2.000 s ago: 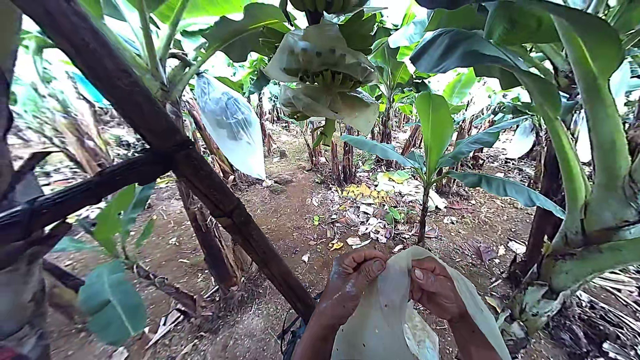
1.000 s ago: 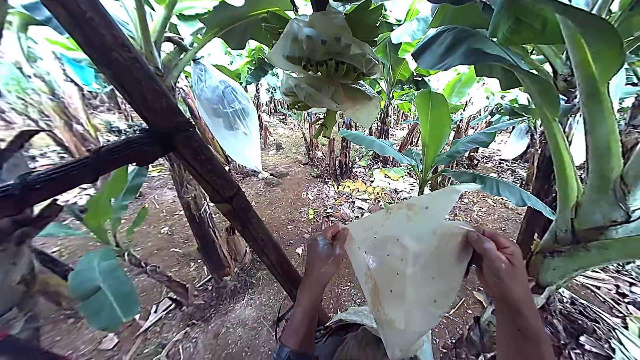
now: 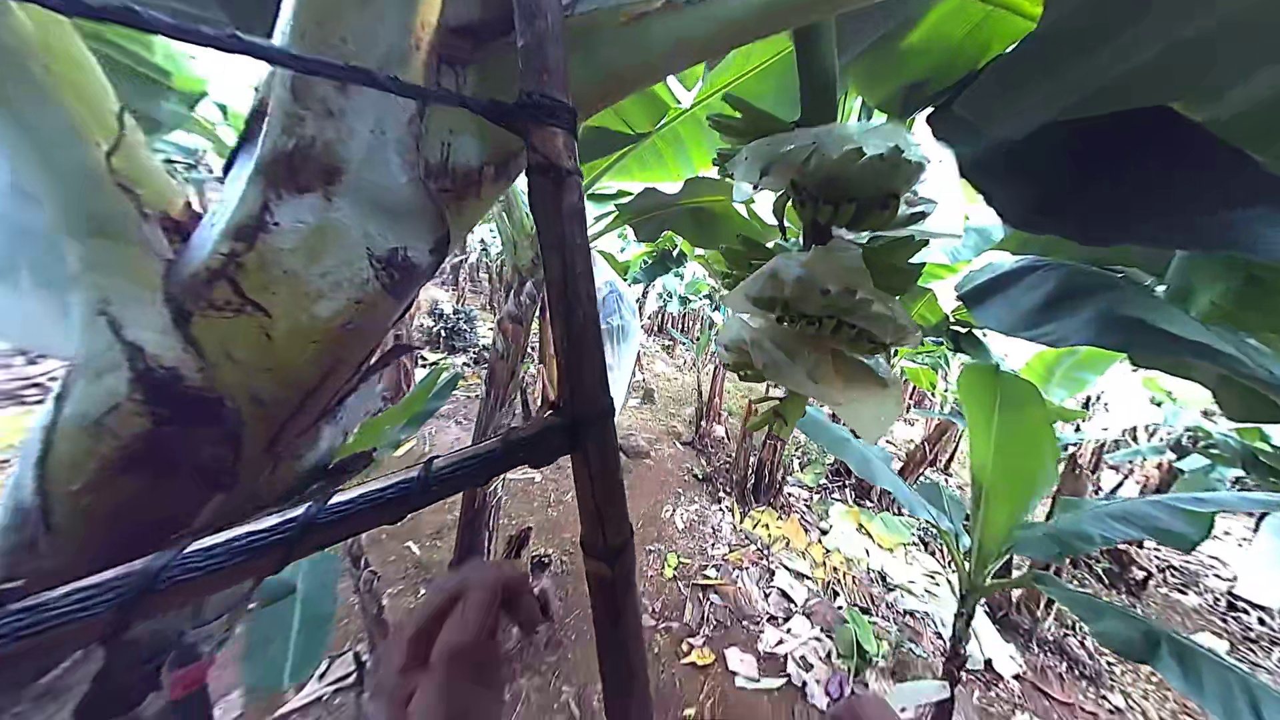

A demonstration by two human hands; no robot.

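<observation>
My left hand (image 3: pixel 460 640), blurred and with curled fingers, is low in the view, left of an upright wooden ladder pole (image 3: pixel 590 420) and below its rung. Whether it holds anything does not show. Only a sliver of my right hand (image 3: pixel 862 708) shows at the bottom edge; its fingers and anything in them are hidden. Above and ahead hangs a banana bunch (image 3: pixel 845 205) with pale translucent sheets (image 3: pixel 800 365) around its hands of fruit. The dark rung (image 3: pixel 300 530), wound with cord, meets the pole from the left.
A thick banana pseudostem (image 3: pixel 310 260) stands close at left, with a dark cord (image 3: pixel 330 70) running to the pole. A pale bag (image 3: pixel 617 325) hangs behind the pole. A young banana plant (image 3: pixel 1000 480) is at right, beside leaf litter (image 3: pixel 790 620). Large leaves hang at upper right.
The view has swung left and up. The pale sheet that both my hands held spread a second ago is out of view. My hands are now apart, low in the view.
</observation>
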